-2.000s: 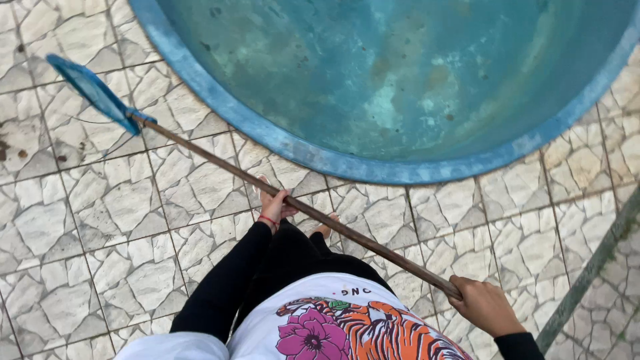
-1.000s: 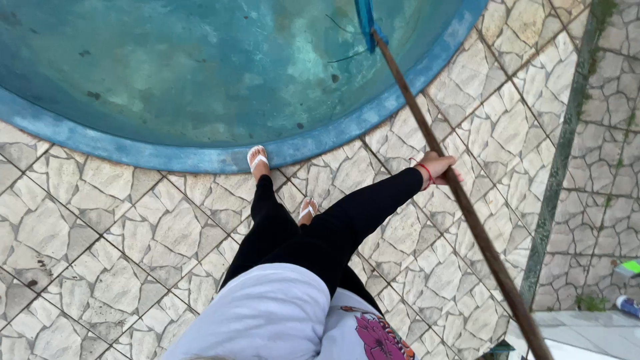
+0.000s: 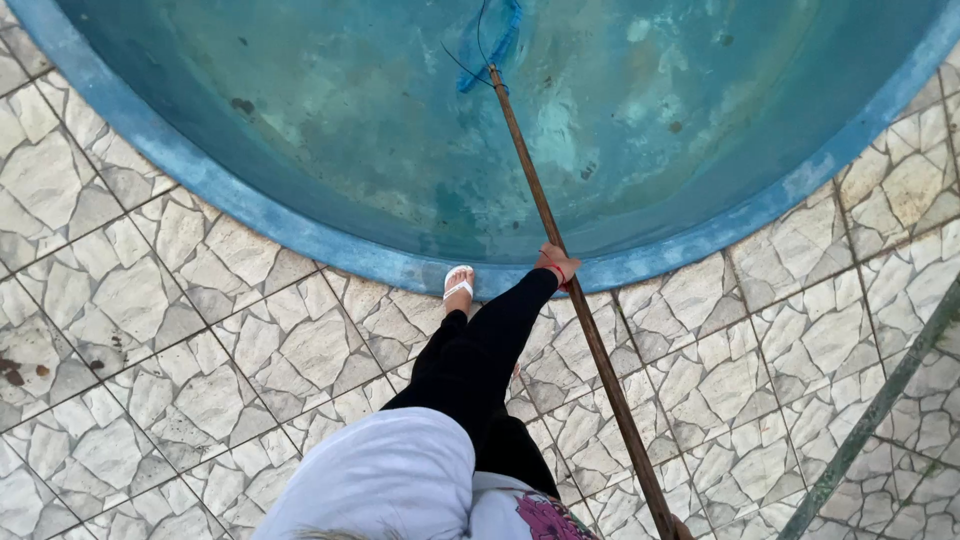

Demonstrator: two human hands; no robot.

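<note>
A long wooden pole (image 3: 611,375) runs from the bottom right up over the pool's rim. At its far end is a blue net (image 3: 504,49) with loose dark wires, over or in the pool's water; which of the two I cannot tell. My left hand (image 3: 559,264), with a red string at the wrist, is closed around the middle of the pole near the rim. My right hand (image 3: 681,529) is at the pole's lower end at the bottom edge, mostly cut off by the frame, its fingers hidden.
The round blue pool (image 3: 247,221) holds greenish water with dark spots on its floor. My foot in a white flip-flop (image 3: 459,285) rests against the rim. Stone-patterned tiles (image 3: 300,352) surround the pool. A narrow greenish strip (image 3: 877,412) crosses the lower right.
The net was off to the left above the tiles two seconds ago; it has swung across to the pool and now reaches farther over it. My left hand has stayed on the pole.
</note>
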